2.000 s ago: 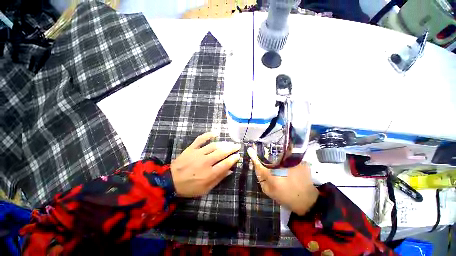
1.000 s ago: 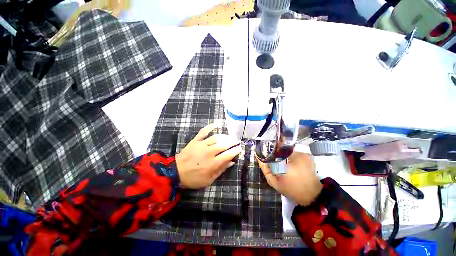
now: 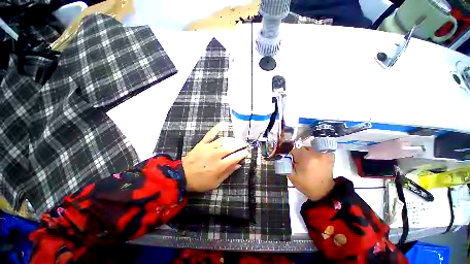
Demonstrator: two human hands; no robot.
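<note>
A plaid garment panel point(image 3: 198, 98), pointed at its far end, lies under the white sewing machine head point(image 3: 252, 98). A dark strip point(image 3: 252, 193) runs along the panel towards the front edge. My left hand point(image 3: 211, 162) lies flat on the panel, left of the needle area, fingertips close to it, fingers slightly spread, gripping nothing. My right hand point(image 3: 313, 170) is right of the needle area, its fingers raised by the metal parts of the head and partly hidden behind them. Whether it holds something cannot be told. The presser foot is mostly hidden.
Plaid pieces point(image 3: 67, 118) are piled at left. A tension dial point(image 3: 325, 142), red-and-black case point(image 3: 375, 166), pink scrap point(image 3: 394, 149), dark snips point(image 3: 416, 189) and yellow item point(image 3: 446, 178) are at right. A green mug point(image 3: 420, 19) stands behind. A measuring strip point(image 3: 221, 243) lines the front edge.
My right hand has moved right and slightly up, off the panel beside the needle. My left hand has stayed nearly still on the panel. The view has shifted slightly.
</note>
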